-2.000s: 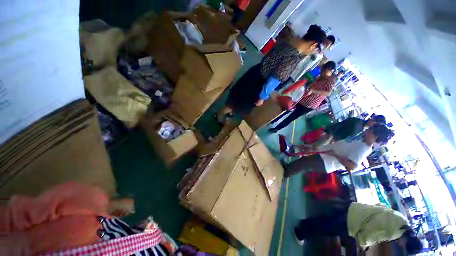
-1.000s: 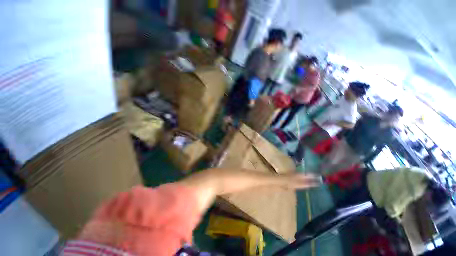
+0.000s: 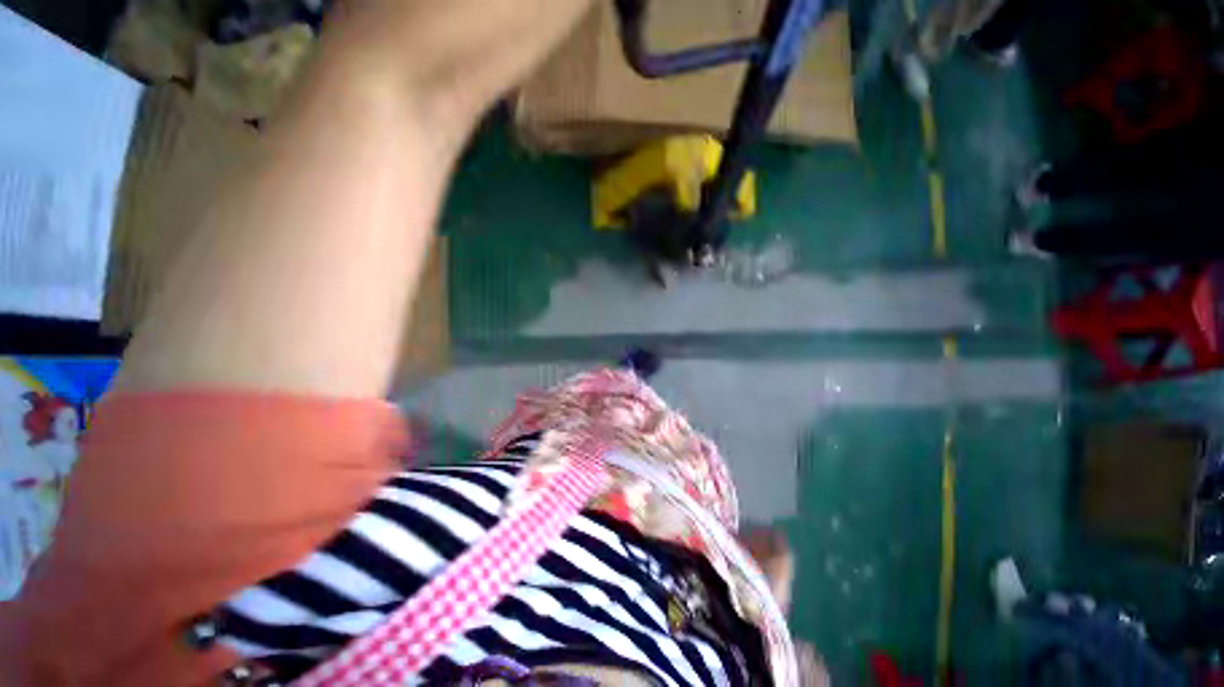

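Note:
The yellow pallet truck body (image 3: 671, 172) stands on the green floor at upper centre. Its dark handle bar (image 3: 749, 128) rises from it to the top edge, where part of the loop grip shows. Flat brown cardboard (image 3: 577, 110) lies behind the yellow body. My left forearm, in an orange sleeve, reaches up across the left side; its hand is cut off by the top edge, so its hold cannot be seen. My right hand is not seen.
Cardboard sheets (image 3: 168, 201) stand at the left by a colourful poster (image 3: 47, 436). At the right are a red stool (image 3: 1141, 322), another red item above it, a brown carton (image 3: 1141, 486) and parts of people. A yellow line (image 3: 948, 537) runs along the floor.
The view has swung down to the floor and my body. My left hand, open over the cardboard a second ago, has left the picture. The handle bar now stands above the yellow body.

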